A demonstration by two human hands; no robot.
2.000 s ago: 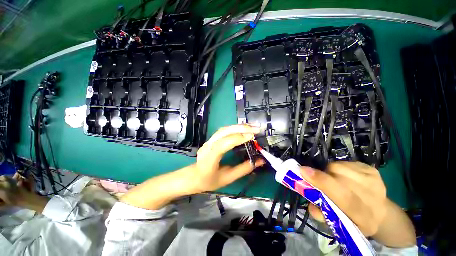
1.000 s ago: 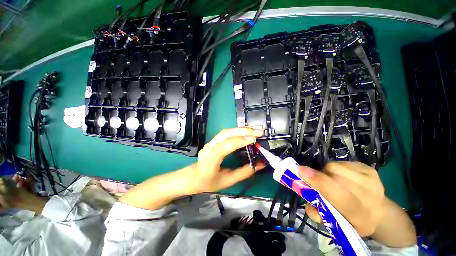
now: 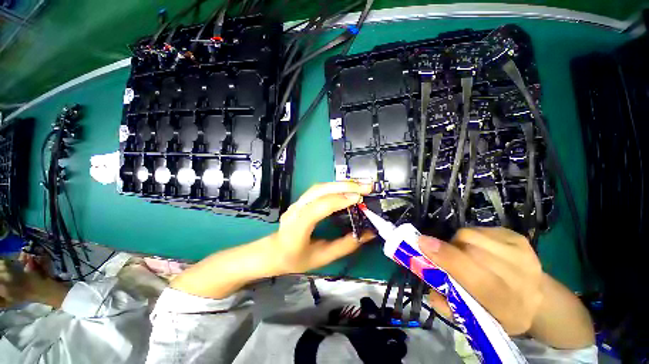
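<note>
My left hand (image 3: 313,226) pinches a small black module (image 3: 355,220) between thumb and fingers, in front of the right-hand tray. My right hand (image 3: 491,274) is shut on a white, blue and red glue tube (image 3: 445,290). The tube's white nozzle (image 3: 377,223) points up and left, and its red tip is at the module's upper end. Whether the tip touches the module is hard to tell. The right-hand black tray (image 3: 359,117) has bare pockets at its left and modules with grey cables over the rest. Black cables with blue plugs (image 3: 405,322) hang in front of my body.
A second black tray (image 3: 197,133) lies to the left, with red-marked modules (image 3: 215,44) along its far edge. A crumpled white piece (image 3: 104,168) and a cable bundle (image 3: 55,167) lie left of it. A dark tray stack (image 3: 615,156) stands far right. Another person's hand (image 3: 32,284) shows lower left.
The nozzle tip has shifted very slightly at the module. Both hands keep nearly the same place and hold. The trays appear slightly shifted in the view.
</note>
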